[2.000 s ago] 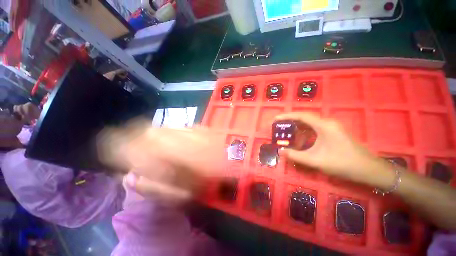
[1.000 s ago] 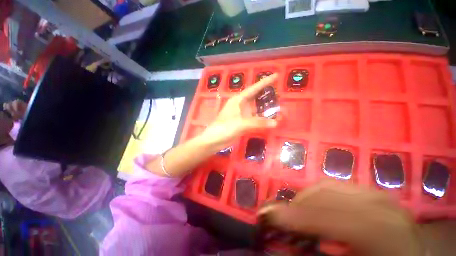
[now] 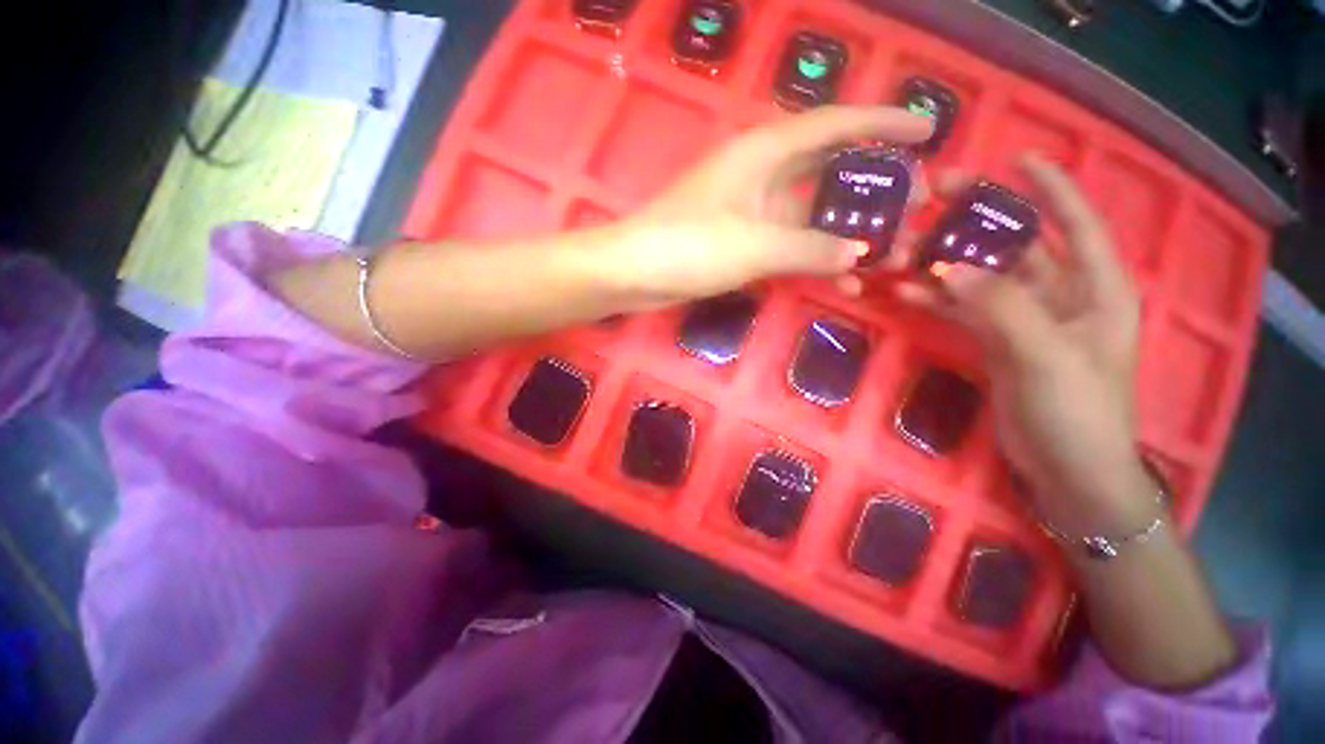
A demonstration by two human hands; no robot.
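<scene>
My left hand (image 3: 741, 204) holds a smartwatch (image 3: 863, 201) between thumb and fingers above the middle of the red foam tray (image 3: 501, 182). Its lit black screen shows white text, small icons and a red-orange button. My right hand (image 3: 1054, 291) holds a second smartwatch (image 3: 984, 233) close beside it, tilted, with a similar white-text screen; my thumb lies at its lower edge. Dark-screen watches (image 3: 658, 442) fill pockets in the two near rows. Green-display watches (image 3: 812, 69) sit in the far row. My right hand and wrist hide some tray pockets.
Left of the tray lie paper sheets, one yellow (image 3: 240, 182), with a thin black cable (image 3: 240, 109) across them. Dark green bench surface (image 3: 1163, 66) shows beyond the tray's far edge, with small items partly cut off at the top.
The view has turned and tipped down. My right hand has come up from the near row to the tray's middle with a lit watch, beside the one in my left hand.
</scene>
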